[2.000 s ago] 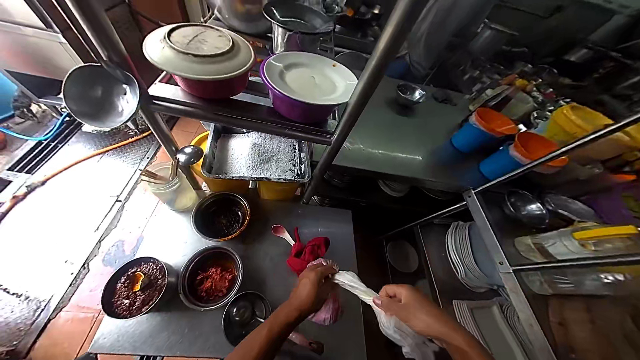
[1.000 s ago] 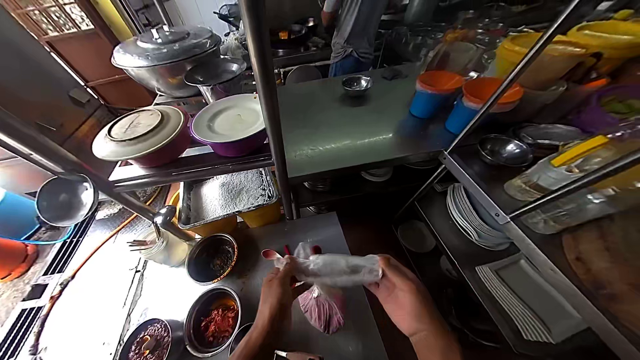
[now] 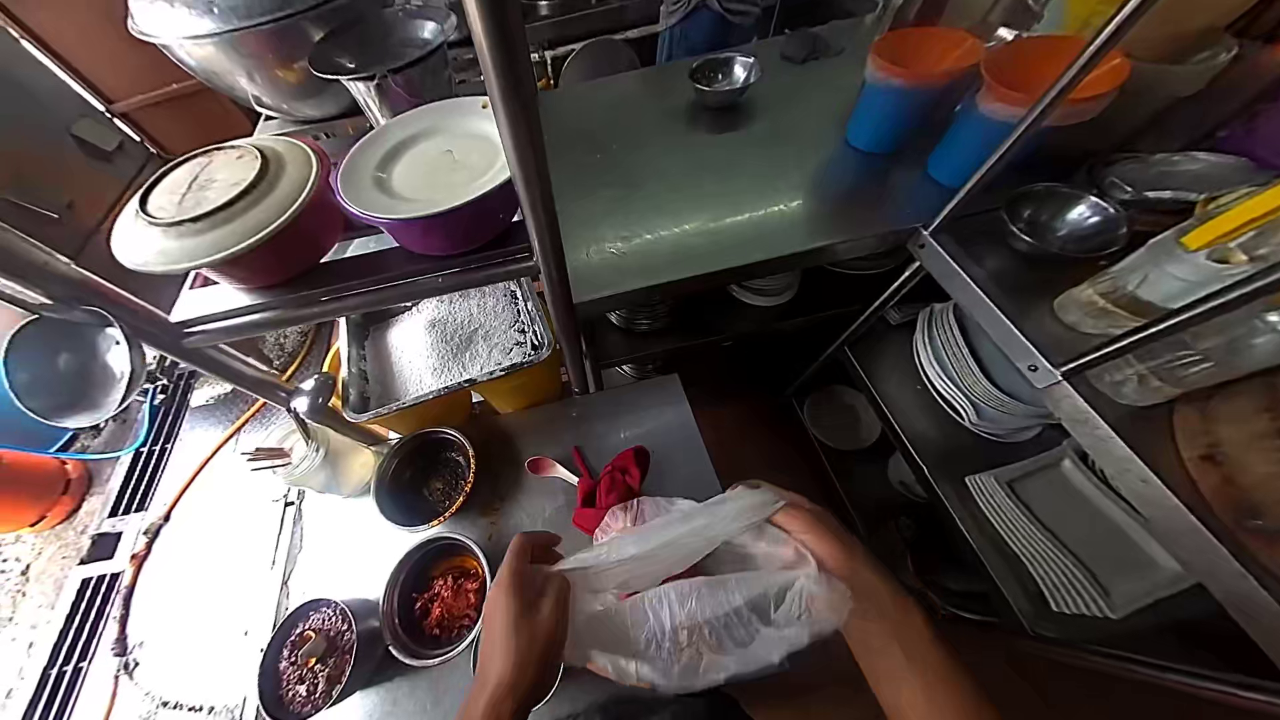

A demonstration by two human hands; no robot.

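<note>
A white translucent plastic bag (image 3: 700, 610) is spread wide between my two hands, its mouth open. My left hand (image 3: 525, 620) grips the bag's left edge; my right hand (image 3: 830, 545) holds its right edge, with the fingers partly hidden by the plastic. Just beyond the bag, a red cloth (image 3: 610, 485) lies on the steel table (image 3: 650, 415), beside a white and red spoon (image 3: 550, 468). Part of a pinkish bag (image 3: 625, 515) shows between the cloth and the white bag. Left of my left hand stands a metal pot of red chilli paste (image 3: 440, 600).
Nearby are a dark pot (image 3: 425, 480), a pot of brownish food (image 3: 310, 655) and a tray of white powder (image 3: 450, 340). Lidded bowls (image 3: 230, 205) stand on the shelf above. A metal post (image 3: 530, 190) rises ahead; stacked plates (image 3: 975, 370) fill the right rack.
The white bag, gathered between my hands one second ago, is now opened out wide. My hands still hold its two sides. The view has shifted.
</note>
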